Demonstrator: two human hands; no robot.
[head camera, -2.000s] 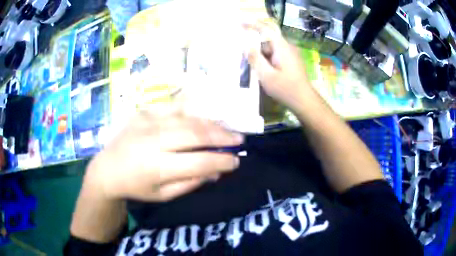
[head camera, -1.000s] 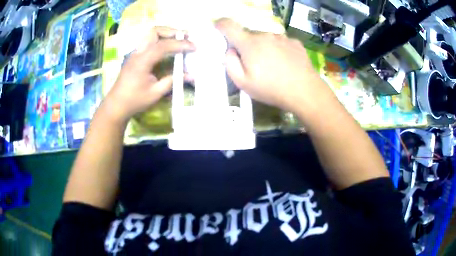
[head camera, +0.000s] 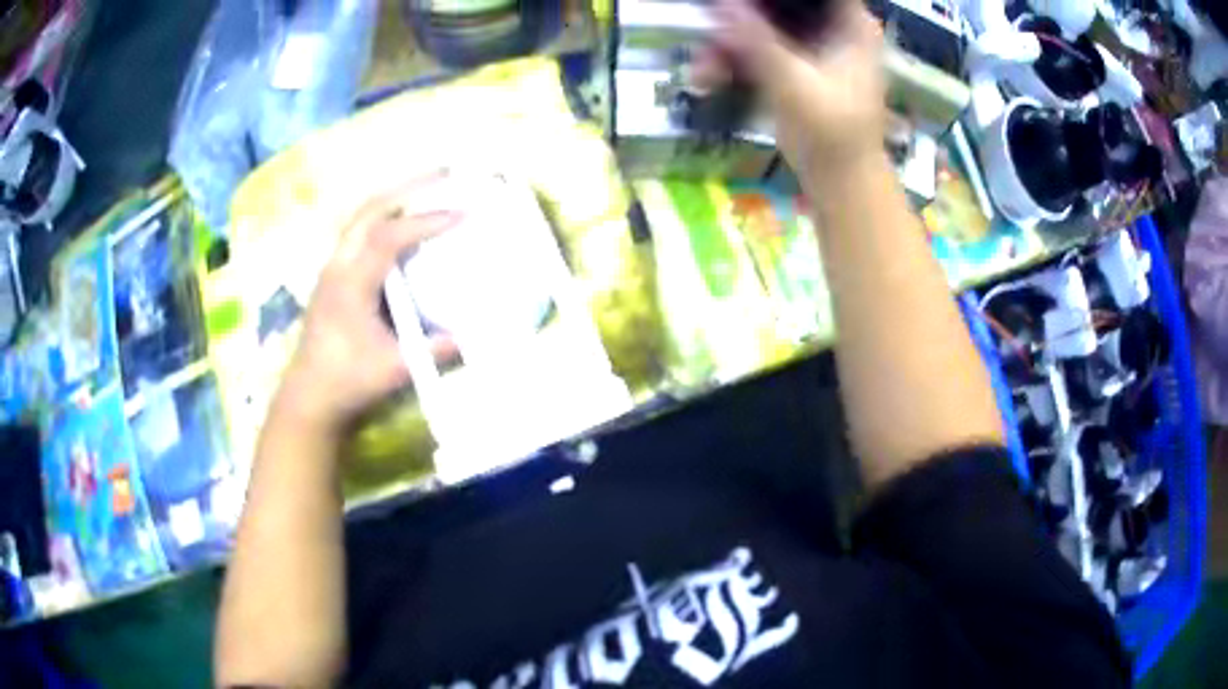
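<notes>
The glossy white camera housing (head camera: 532, 404) lies on the yellow film-wrapped pad (head camera: 276, 222), its wide end towards me. A round white shell (head camera: 485, 289) sits between its two arms, washed out by glare. My left hand (head camera: 353, 316) grips the housing's left arm, fingers over the edge and thumb near the shell. My right hand (head camera: 815, 88) is raised at the upper right over the screw feeders (head camera: 673, 81), blurred. It is closed around a dark thick thing, apparently the electric screwdriver (head camera: 797, 14), cut off by the top edge; its bit is not visible.
A clear bluish plastic bag (head camera: 276, 88) and a dark round tub (head camera: 465, 30) stand behind the pad. Camera heads (head camera: 1044, 155) lie on the bench at right. A blue crate (head camera: 1185, 471) of black-and-white units is at lower right. Printed sheets (head camera: 168, 390) cover the left front. Pink cloth (head camera: 1212, 256) shows at right.
My right hand has left the housing and moved up and right to the feeders, closing on the dark tool. My left hand stays at the housing, now tilted in view. The view has shifted.
</notes>
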